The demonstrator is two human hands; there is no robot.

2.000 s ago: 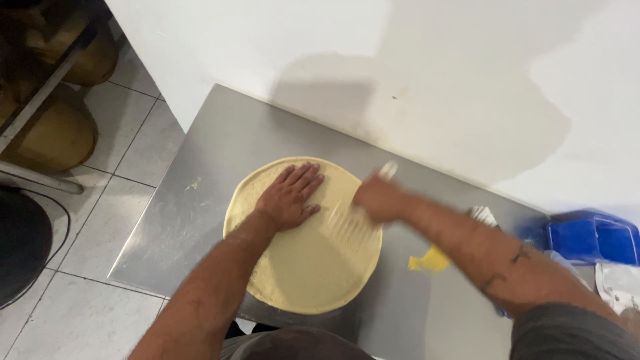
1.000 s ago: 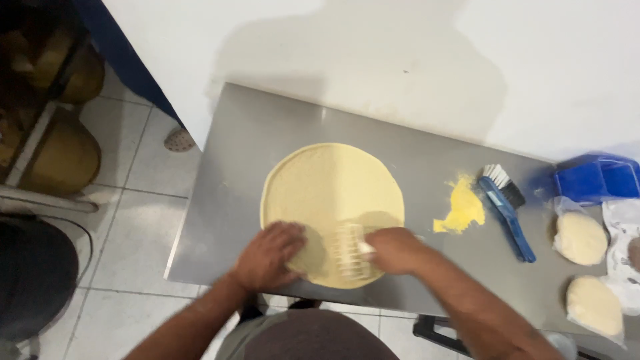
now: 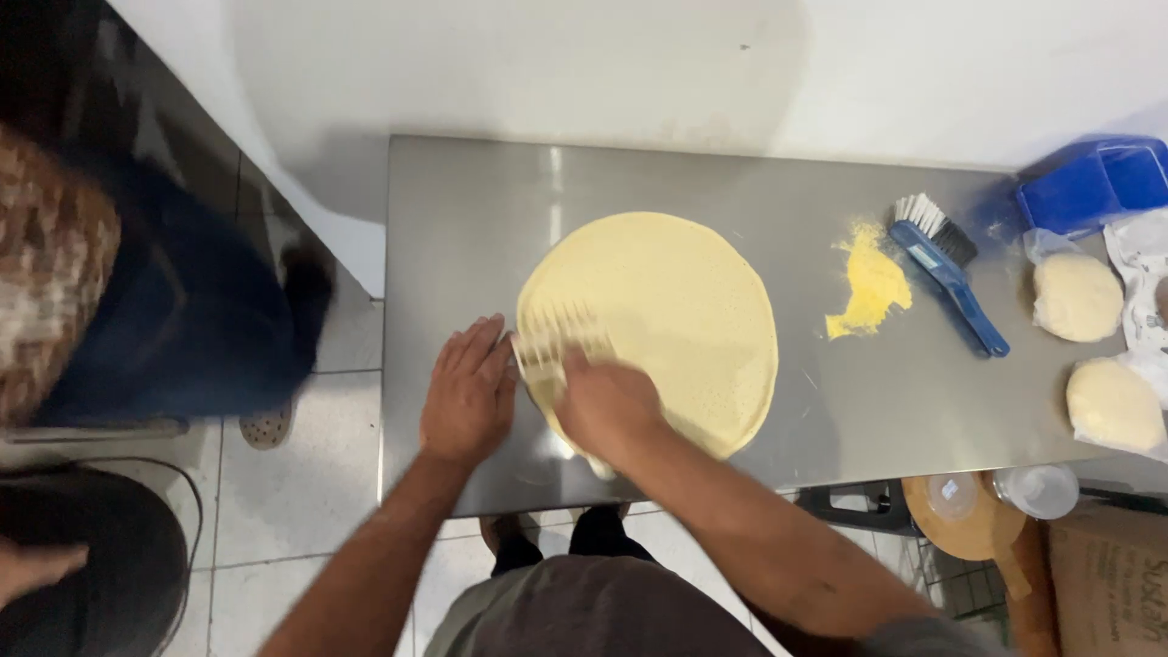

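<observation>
A flat round sheet of dough (image 3: 675,319) lies on the stainless steel table (image 3: 456,201). My right hand (image 3: 607,397) grips a white spiked dough docker (image 3: 558,339), blurred by motion, over the dough's left part; its handle end shows below the fist. Beside the dough's left edge, my left hand (image 3: 470,388) rests palm down with its fingers close together, the fingertips close to the docker's left end. It holds nothing visible.
Yellow flour or meal (image 3: 869,285), a blue-handled brush (image 3: 949,278), two dough balls (image 3: 1079,297) in plastic and a blue container (image 3: 1095,187) occupy the right side. A white wall (image 3: 584,73) borders the back. Another person (image 3: 182,292) is at the left, near a black round bin (image 3: 87,557).
My right hand has moved with the docker to the dough's left part. My left hand has gone from the dough's lower left edge to the table beside it. Another person has come into view.
</observation>
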